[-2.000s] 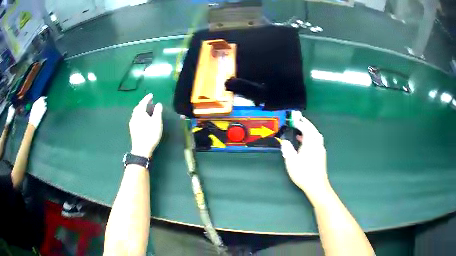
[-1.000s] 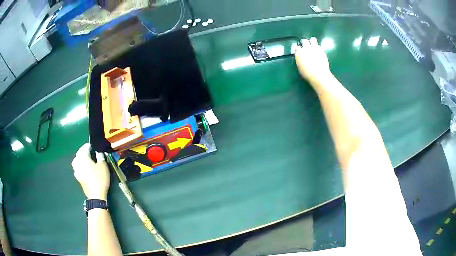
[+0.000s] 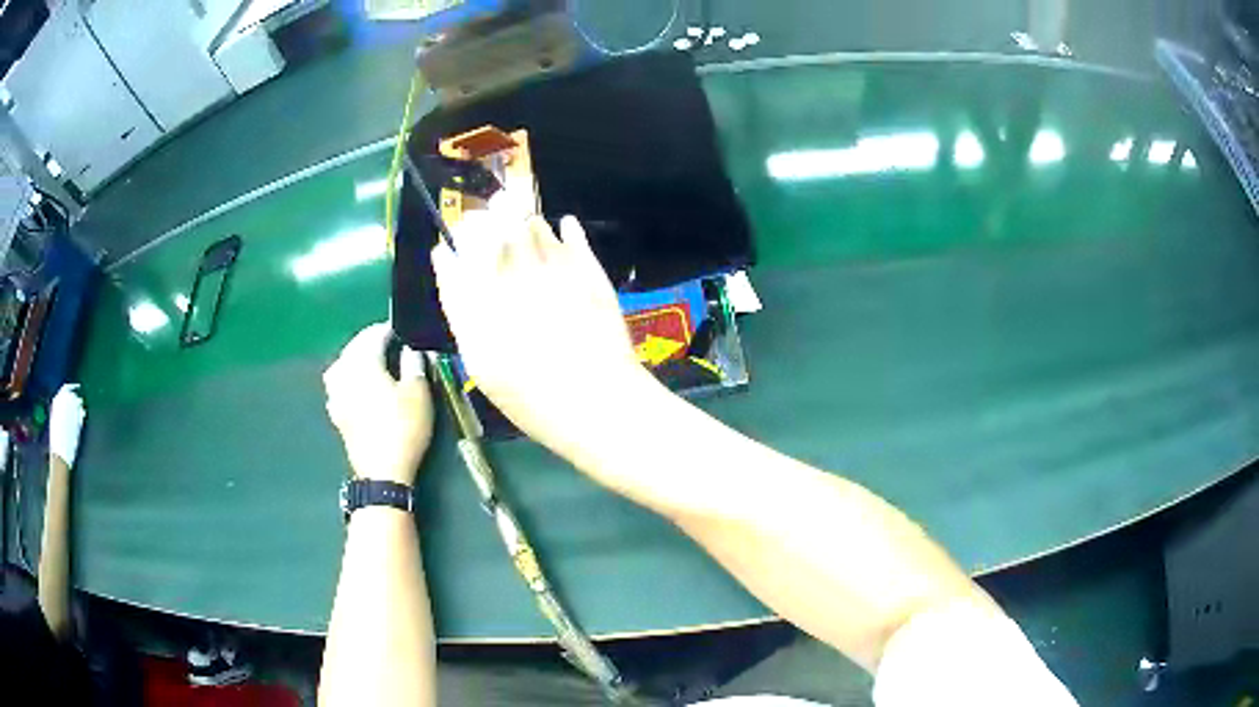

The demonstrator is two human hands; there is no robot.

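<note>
My right hand is over the orange fixture and holds a thin dark phone frame at the fixture's left side. The hand hides the lower part of the fixture, so I cannot tell whether the frame is seated. My left hand is at the front left corner of the press base, thumb and index finger apart around a small dark part. The black mat lies under the fixture. The blue and red front panel is partly covered by my right hand and wrist.
Another phone frame lies on the green surface at the left. A taped cable hangs from the press over the near edge. The grey press head is behind the mat. Another person's gloved hand is at the far left.
My right hand has picked up the phone frame from the right of the press and brought it left to the orange fixture. My left hand stays at the base's left corner. The view has turned left.
</note>
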